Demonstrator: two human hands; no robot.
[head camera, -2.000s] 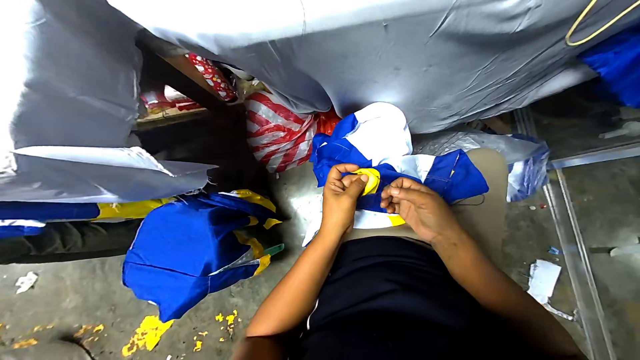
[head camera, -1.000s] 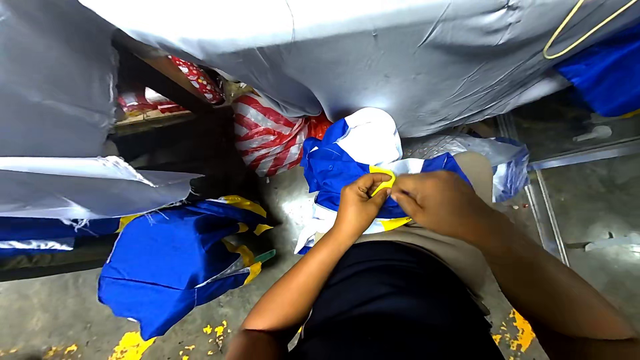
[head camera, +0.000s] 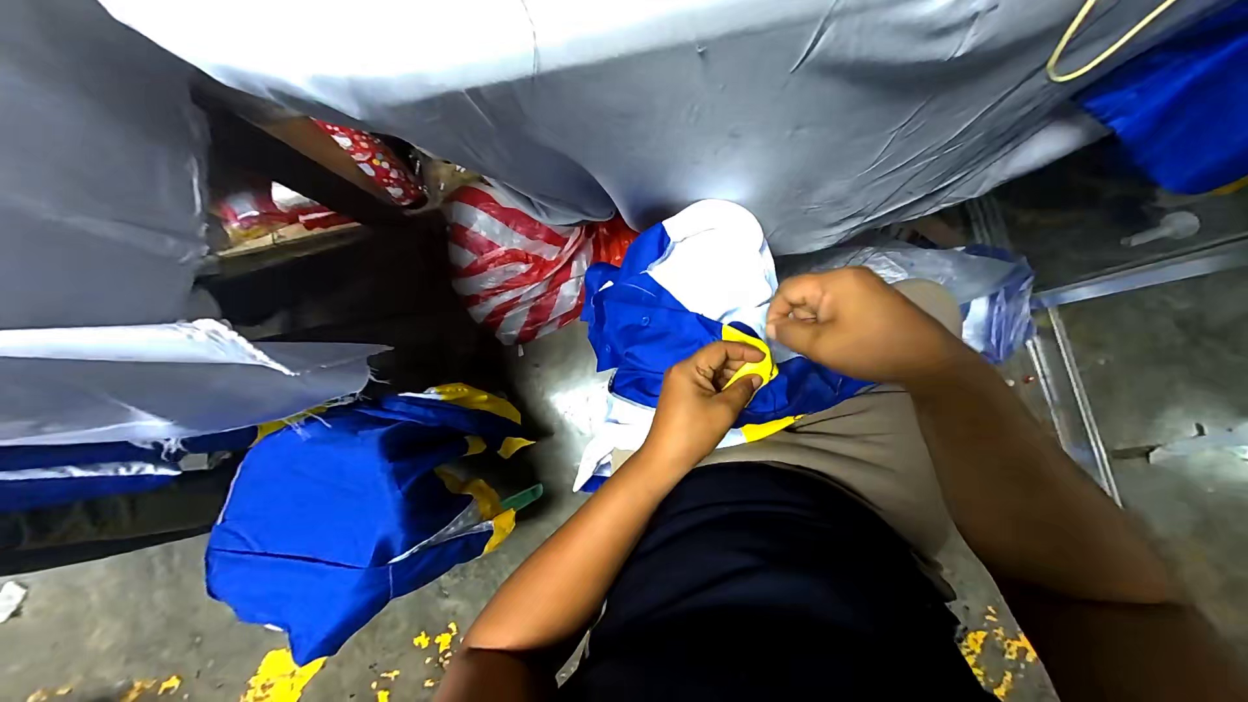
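Observation:
On my lap lies a blue and white fabric garment (head camera: 648, 327) with yellow trim. The left hand (head camera: 709, 385) pinches a folded yellow fabric edge (head camera: 759, 366) of it between thumb and fingers. Just above and to the right of that edge is my right hand (head camera: 829, 317), its thumb and fingertips brought together. Whether a thread or needle is between those fingertips is too small to tell. The white part (head camera: 717, 255) of the garment spreads beyond my hands, towards the grey cloth.
Grey cloth (head camera: 682, 127) hangs across the front. Behind the garment sits a red and white striped plastic bag (head camera: 512, 258). Blue fabric with yellow edging (head camera: 312, 517) hangs at left. A clear plastic bag (head camera: 999, 302) and metal rails (head camera: 1082, 400) are at right. Yellow scraps (head camera: 283, 675) lie on the floor.
My right hand was close against the left at the yellow edge one second ago; it has since lifted away from it. The left hand keeps its pinch on the yellow fabric.

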